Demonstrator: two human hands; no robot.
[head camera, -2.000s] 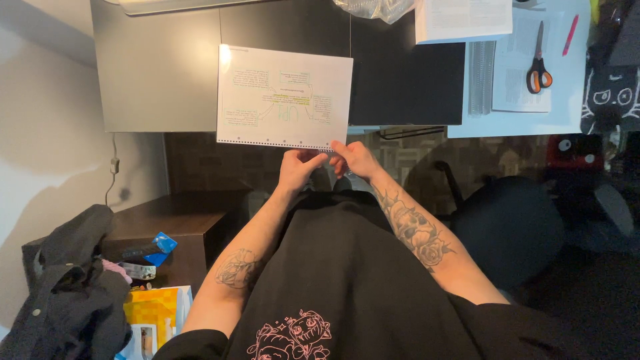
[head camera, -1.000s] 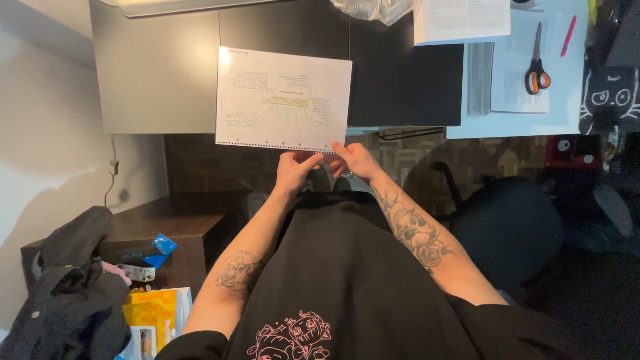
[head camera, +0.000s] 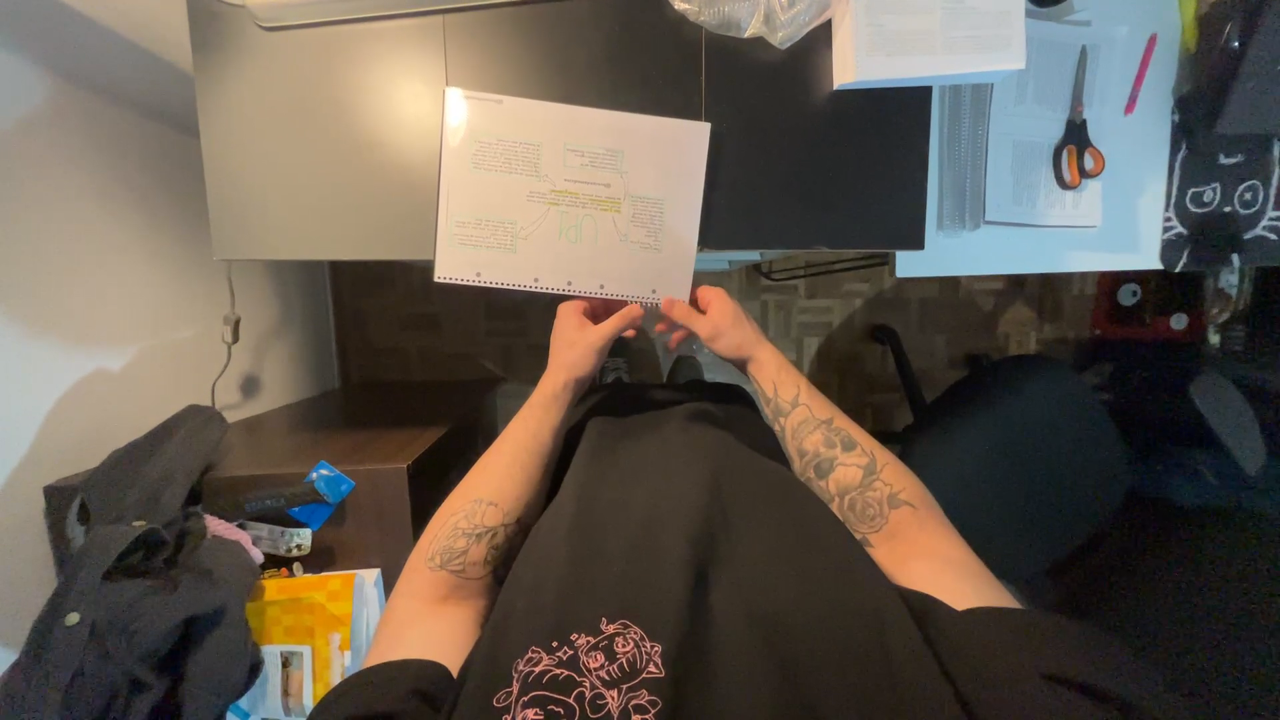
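A stack of printed sheets (head camera: 570, 200), with a row of small punched holes along its near edge, lies on the black tabletop and juts a little over its front edge. My left hand (head camera: 590, 340) is at that near edge, thumb and fingers close together beside a short piece of spiral binding coil (head camera: 645, 302). My right hand (head camera: 712, 325) pinches at the holes near the right corner, by the coil. Whether the left fingers grip the coil or the paper cannot be made out.
On the light blue surface at right lie orange-handled scissors (head camera: 1078, 150), a pink pen (head camera: 1140, 75) and clear binding coils (head camera: 965, 160). A thick paper stack (head camera: 930, 45) stands beside a plastic bag (head camera: 765, 15). Dark clothing (head camera: 140, 570) hangs at lower left; a dark chair (head camera: 1020, 470) is at right.
The sheets have turned slightly, their right side now lower. Both hands remain at the punched edge near its right corner.
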